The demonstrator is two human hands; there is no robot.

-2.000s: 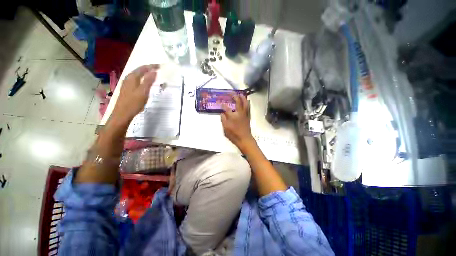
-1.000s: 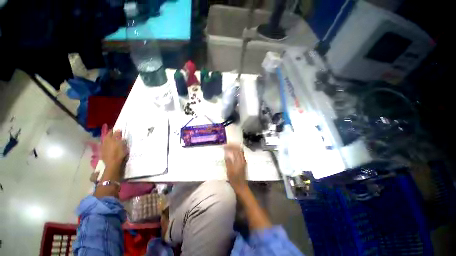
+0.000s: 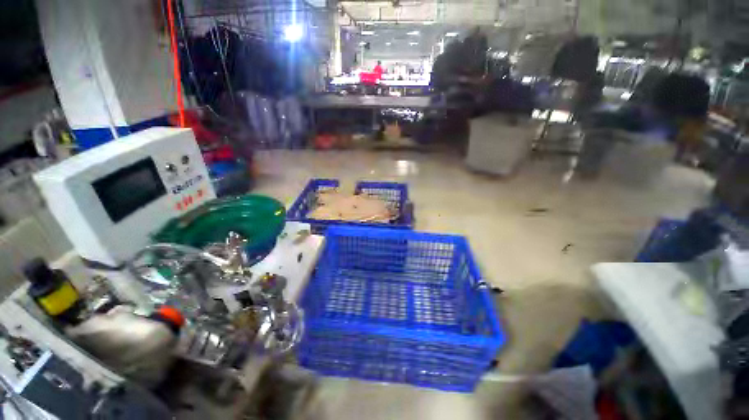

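Observation:
Neither of my hands can be made out. A blue plastic basket (image 3: 394, 361) stands in front of me, with nothing seen inside. To its left is the button attaching machine, with shiny metal parts (image 3: 218, 332), an orange-red knob and a black and yellow part. A green feeder bowl (image 3: 246, 215) sits behind the metal parts. A white control box (image 3: 70, 201) with a dark screen and red lettering stands at the left. The bottom edge is blurred.
A second blue basket (image 3: 398, 195) holding flat tan material stands behind the first. A white table (image 3: 657, 316) is at the right, with dark blue cloth beside it. Pale floor, pale bins and dark blurred shapes lie further back.
The view has swung right and up, away from the white tabletop. The phone, the sheet, the thread cones and both hands have left the picture. Baskets and the factory floor now show.

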